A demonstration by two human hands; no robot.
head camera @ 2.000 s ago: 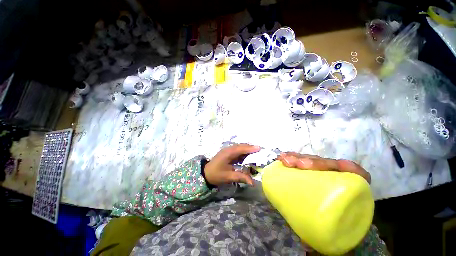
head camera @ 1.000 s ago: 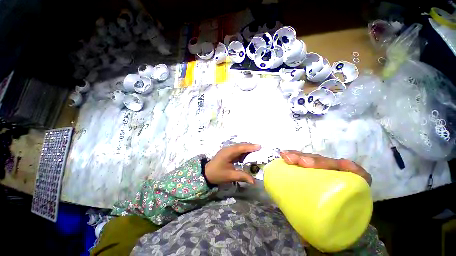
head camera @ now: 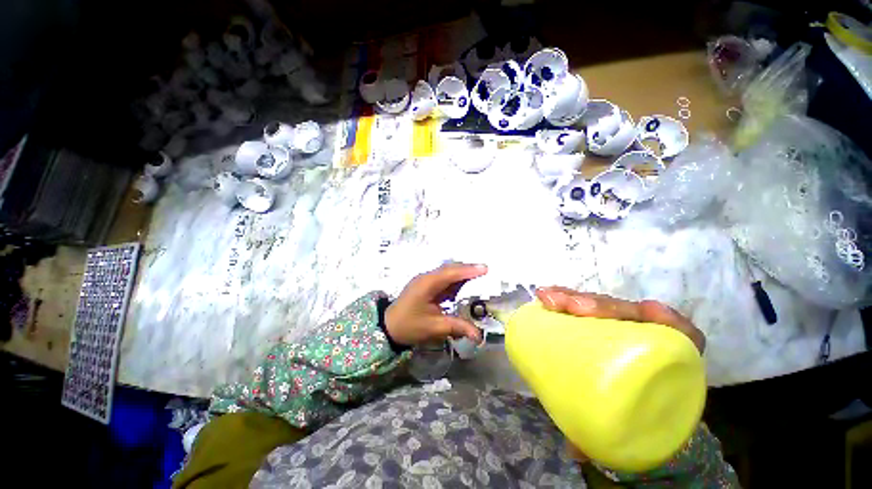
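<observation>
My right hand (head camera: 621,311) is shut on a large yellow squeeze bottle (head camera: 607,387), tilted with its base towards me and its nozzle end pointing left. My left hand (head camera: 432,310) holds a white plastic shell (head camera: 492,323) between thumb and fingers. A dark round insert (head camera: 478,308) shows in the shell, right by the bottle's nozzle. The bottle hides part of the shell and most of my right hand. Another shell (head camera: 432,361) lies just below my left hand, near my lap.
Groups of white shells stand at the back centre (head camera: 516,107), right (head camera: 612,191) and left (head camera: 263,160). A panel with a dot grid (head camera: 100,329) is at left. A clear bag (head camera: 798,205) with thin rings and a black-handled tool (head camera: 763,302) are at right.
My left hand has shifted slightly up and left with the shell, which has turned so its dark insert shows more clearly. The bottle has moved only slightly.
</observation>
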